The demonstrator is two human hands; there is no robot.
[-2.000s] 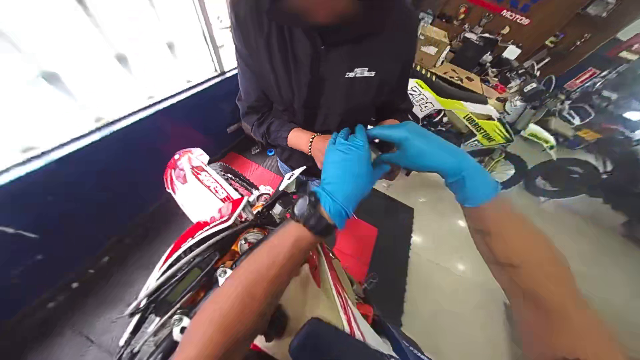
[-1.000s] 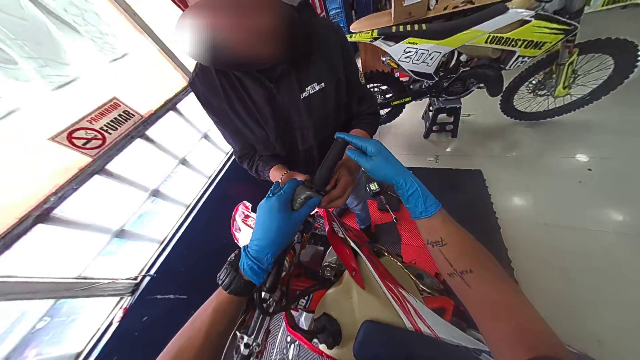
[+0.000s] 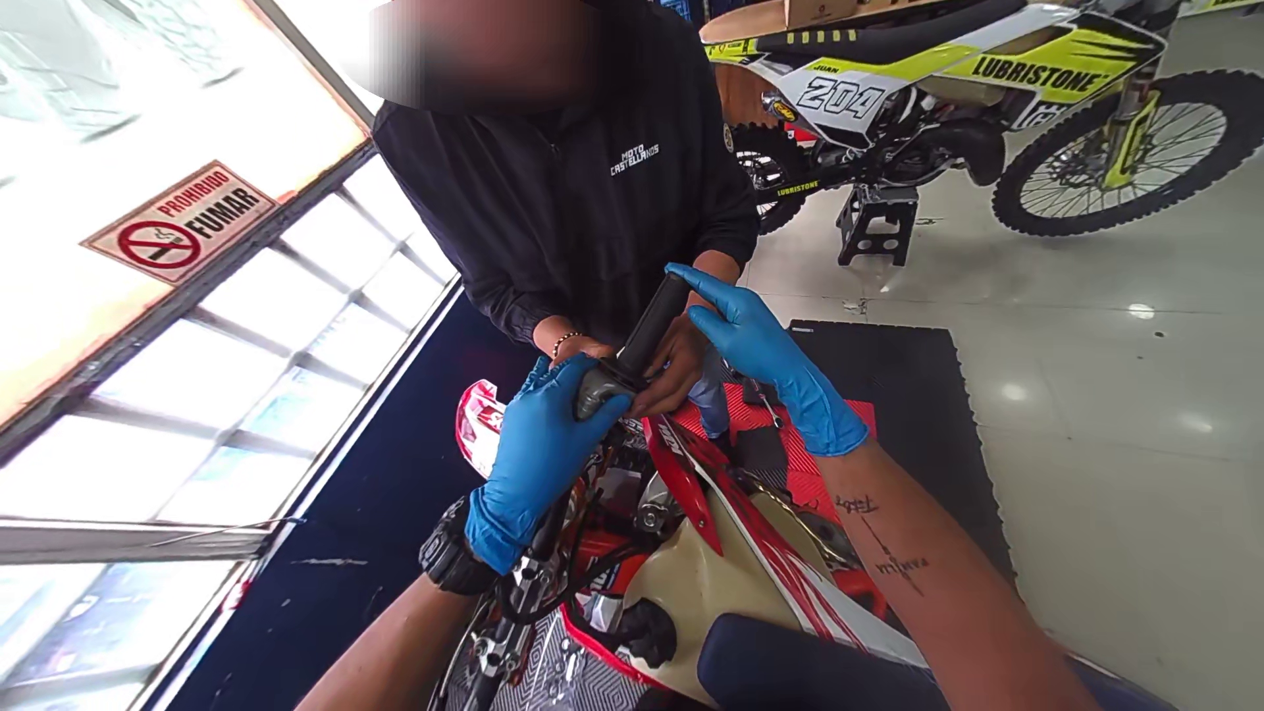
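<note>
My left hand [image 3: 543, 449], in a blue glove, is shut around the dark throttle housing [image 3: 598, 391] at the lower end of a black rubber handlebar grip [image 3: 654, 324]. At the grip's upper end, my gloved right hand [image 3: 752, 341] touches the tip with its fingers, the palm off it. A co-worker's hands [image 3: 673, 373] hold the same part from behind and below. Under our hands is a red and white dirt bike with a cream fuel tank [image 3: 701, 583], a dark seat [image 3: 790, 667] and a bare handlebar [image 3: 509, 632].
The co-worker [image 3: 583, 197] in a black jacket stands directly across. A yellow and white dirt bike [image 3: 889, 99] rests on a black stand [image 3: 877, 222] at the back right. A black floor mat [image 3: 908, 395] lies right of the near bike; a blue wall [image 3: 365, 533] and windows run along the left.
The black grip, which my hands hid two seconds ago, now shows tilted upward between them. My right hand has gone to its upper end. The view has swung noticeably.
</note>
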